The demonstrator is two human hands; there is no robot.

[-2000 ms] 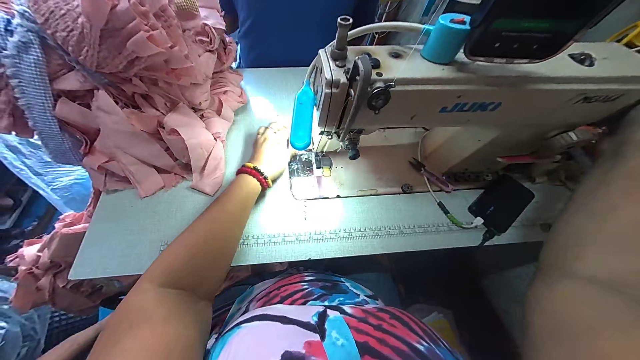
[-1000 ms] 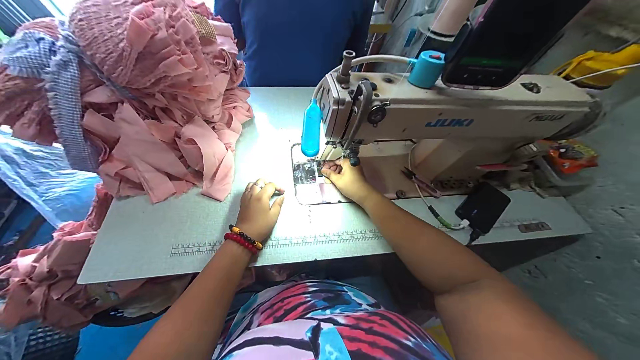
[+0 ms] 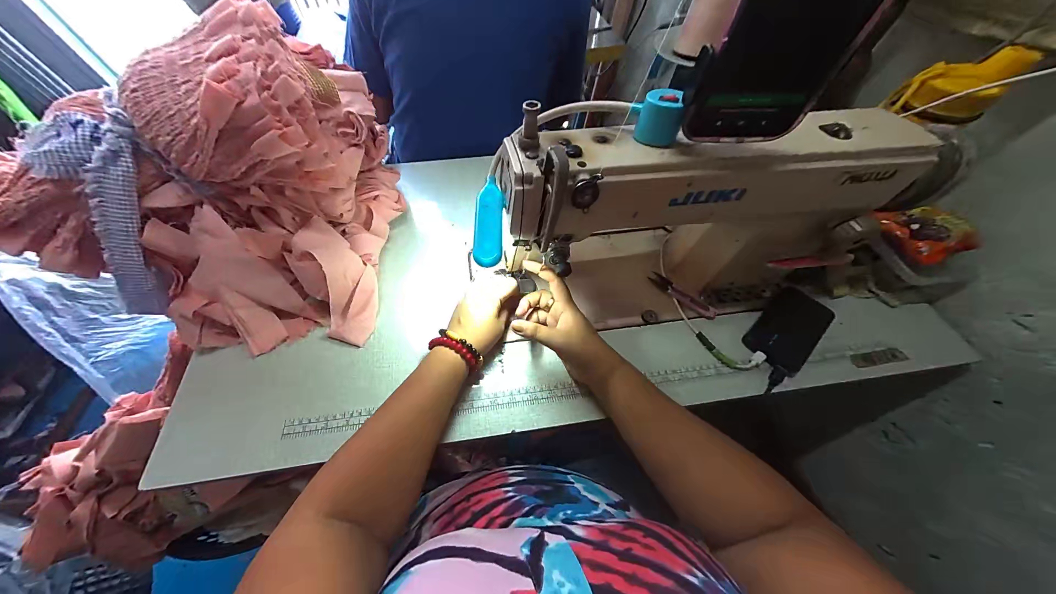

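Note:
Both my hands are at the needle end of a Juki sewing machine point(image 3: 718, 186). My left hand point(image 3: 483, 309), wearing beaded bracelets point(image 3: 456, 348), lies just in front of the presser foot area, fingers pointing at it; whether it holds anything is hidden. My right hand point(image 3: 557, 318) is beside it on the right, its index finger reaching up toward the needle and the thumb and other fingers curled; glare and size hide any thread there. A blue lamp point(image 3: 488, 223) hangs at the machine's head, lighting both hands.
Pink fabric strips point(image 3: 272, 272) are heaped on the table point(image 3: 247, 412) at left. Thread snips point(image 3: 683, 297) and a black power bank point(image 3: 788, 330) with a cable lie right of my hands. A phone point(image 3: 767, 74) stands above the machine. Behind the table is a person in blue point(image 3: 487, 74).
My left hand has moved from the table, left of the needle area, up to the presser foot. The right hand, at the needle a second ago, now sits slightly nearer me.

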